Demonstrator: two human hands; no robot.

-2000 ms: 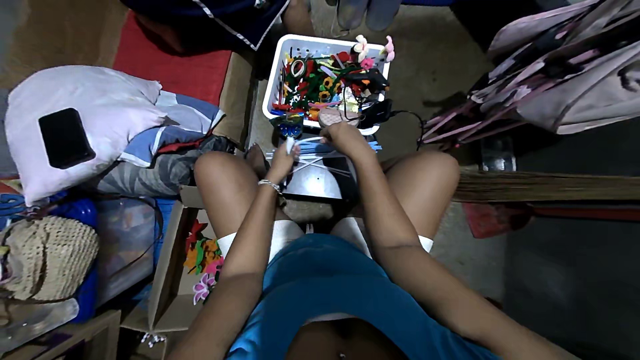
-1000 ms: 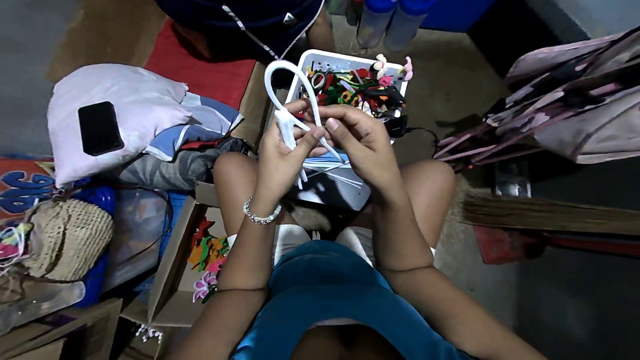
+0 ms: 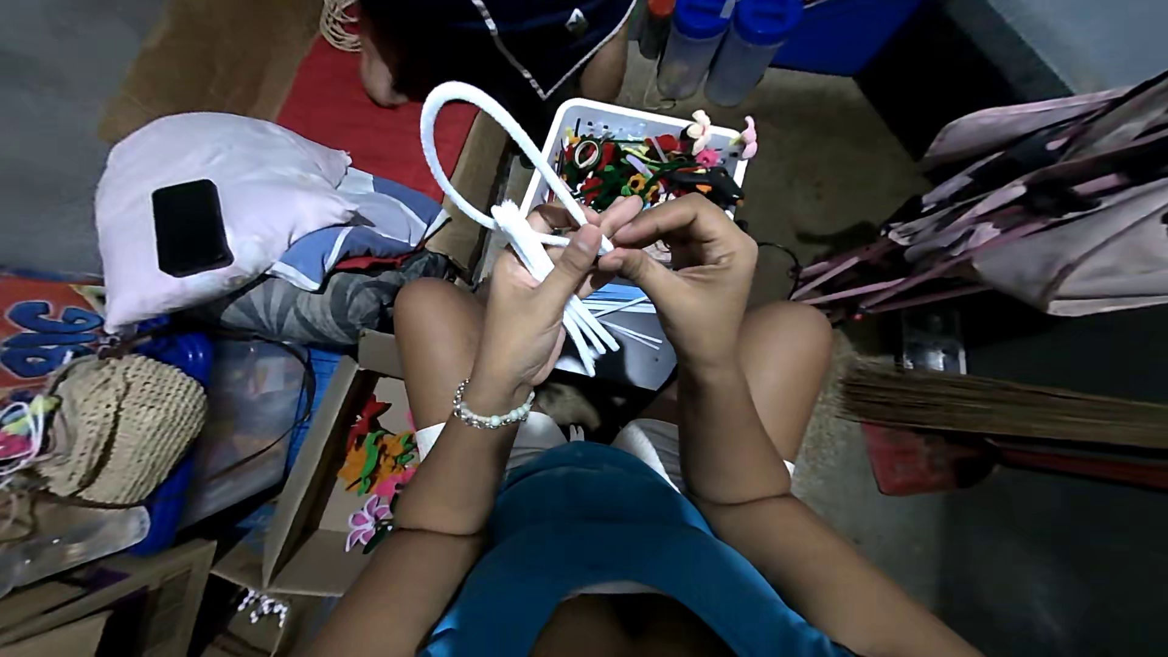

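My left hand (image 3: pixel 540 301) holds a bundle of white pipe cleaners (image 3: pixel 525 239) against its palm, their cut ends fanning out below the fingers. One white pipe cleaner (image 3: pixel 436 151) curves up in a big loop above the hand. Its end is pinched between the fingertips of my right hand (image 3: pixel 686 274), which touch those of my left hand. Below the hands, more thin white and blue stems (image 3: pixel 630 301) lie on a grey surface over my lap. Just beyond, a white plastic basket (image 3: pixel 584 108) holds flowers and pieces in red, green and other colours.
On the left, a black phone (image 3: pixel 192 227) lies on a pale pillow (image 3: pixel 246 164). A cardboard box (image 3: pixel 315 465) with bright fuzzy flowers is beside my leg. Another person (image 3: pixel 547 36) sits beyond the basket. A broom (image 3: pixel 995 401) and a red dustpan (image 3: pixel 922 461) lie at right.
Both hands have risen from low by the basket, where they were two seconds ago, and came nearer to me. The white loop now leans further left above my left hand.
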